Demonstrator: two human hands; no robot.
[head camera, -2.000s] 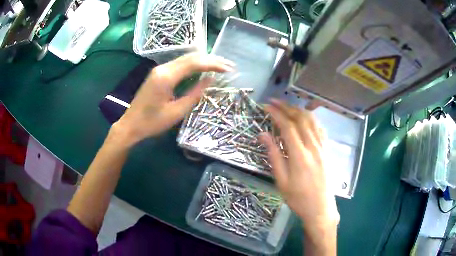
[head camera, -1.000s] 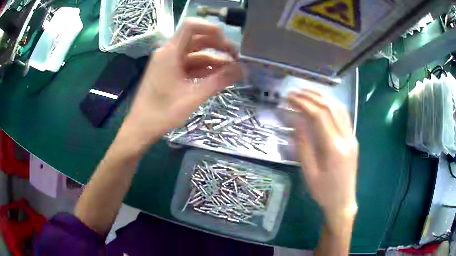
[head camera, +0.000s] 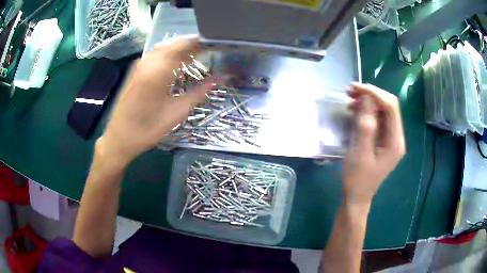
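Slim silver metal pins (head camera: 224, 125) lie heaped at the left front of the shiny metal tray (head camera: 291, 128). My left hand (head camera: 147, 101) is curved over the heap's left side, blurred. Pins show between its thumb and fingers; whether it grips any is unclear. My right hand (head camera: 376, 136) is at the tray's right edge with fingers curled. A blurred greyish, translucent piece (head camera: 335, 122) shows beside its fingertips; I cannot tell if it is held. The grey press head (head camera: 261, 24) hangs above the tray, over a blurred dark metal block (head camera: 243, 74).
A clear tub of pins (head camera: 229, 194) stands nearest my body. Another tub (head camera: 109, 26) is rear left, and one (head camera: 376, 10) is partly hidden rear right. A black flat thing (head camera: 93, 98) and a whitish box (head camera: 38, 53) lie left. Clear plastic pieces (head camera: 456, 88) stand right.
The view has shifted, so the press head sits higher in it. My right hand has moved right from the heap to the tray's right edge. My left hand stays by the heap's left side.
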